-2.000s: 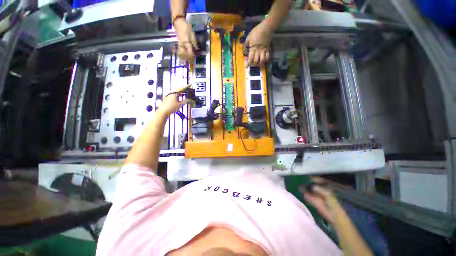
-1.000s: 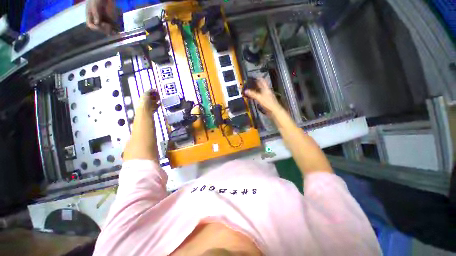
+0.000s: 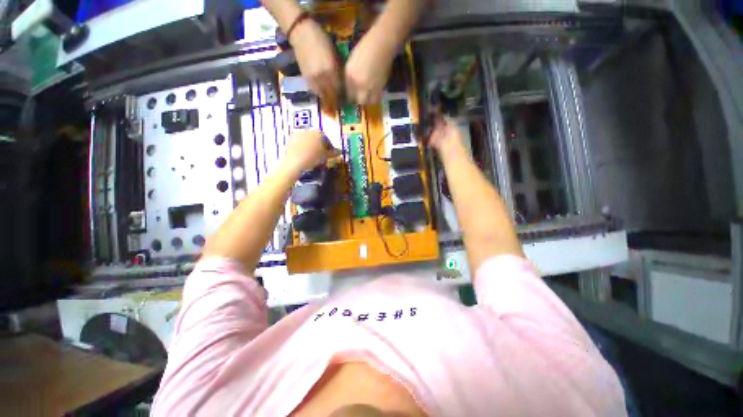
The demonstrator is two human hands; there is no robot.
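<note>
An orange fixture tray (image 3: 350, 256) lies in front of me. Black power adapters (image 3: 407, 186) sit in the near sockets on both sides, thin cords beside them. A green connector board (image 3: 358, 175) runs down the middle. My left hand (image 3: 311, 150) is over the left row, fingers curled towards the board, just nearer me than an uncovered white socket (image 3: 302, 119). Its fingertips are unclear. My right hand (image 3: 441, 134) is at the tray's right edge, beside an uncovered socket (image 3: 401, 133). Something dark is at its fingers, but the blur hides whether it is held.
Another person's two hands (image 3: 367, 75) work over the tray's far half. A perforated plate (image 3: 189, 155) lies left of the tray. Conveyor rails (image 3: 498, 134) run to the right. A pale edge rail (image 3: 562, 247) crosses nearest me.
The right row now has a third near adapter seated. My left hand has moved inward over the tray. The other person's hands have come together over the board. The view has turned and shifted.
</note>
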